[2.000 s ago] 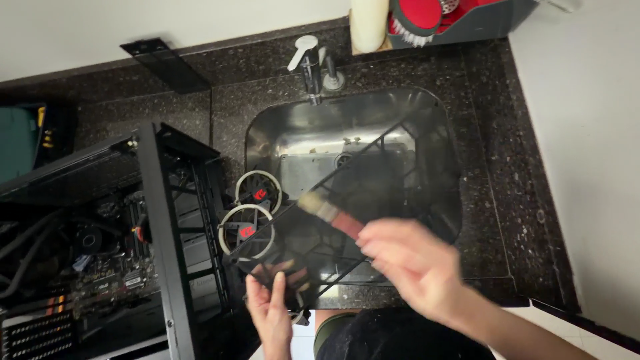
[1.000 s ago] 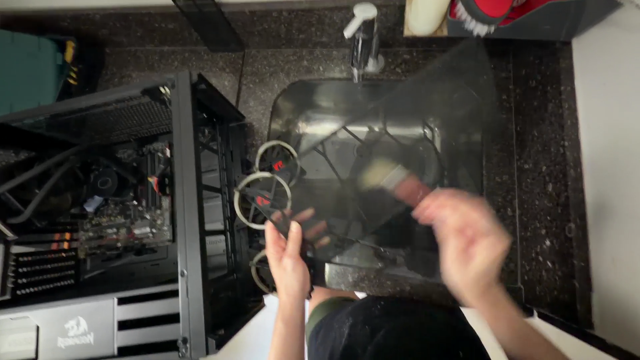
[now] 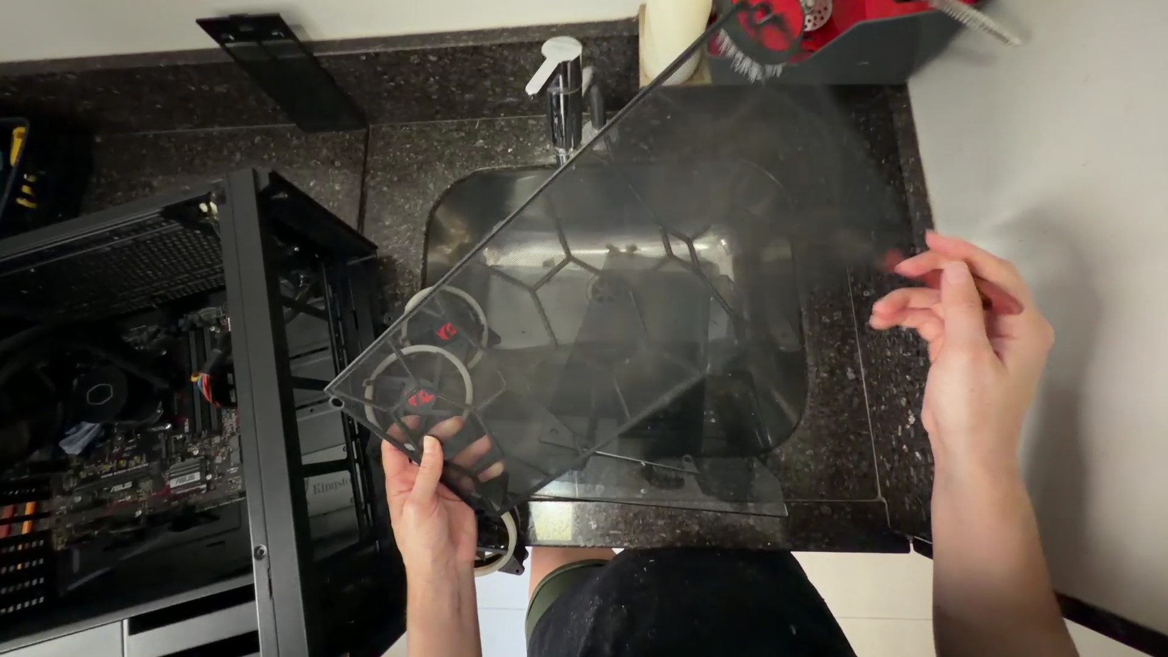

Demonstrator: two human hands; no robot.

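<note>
My left hand grips the lower left corner of a dark see-through panel with branching lines, thumb on top and fingers behind. The panel is tilted over the steel sink, its far right part faint and blurred. Through it show round computer fans with pale rings and red marks. My right hand is off the panel's right side, fingers loosely curled and apart, with nothing seen in it. Another clear panel lies at the sink's front edge.
An opened black computer case with its motherboard stands at left. Behind the sink is a faucet. A dark narrow panel leans on the backsplash. A grey caddy with a red brush sits at back right, near the white wall.
The paintbrush that my right hand held over the panel is no longer seen in it. My right hand has moved right, away from the panel, and its fingers have opened. My left hand keeps hold.
</note>
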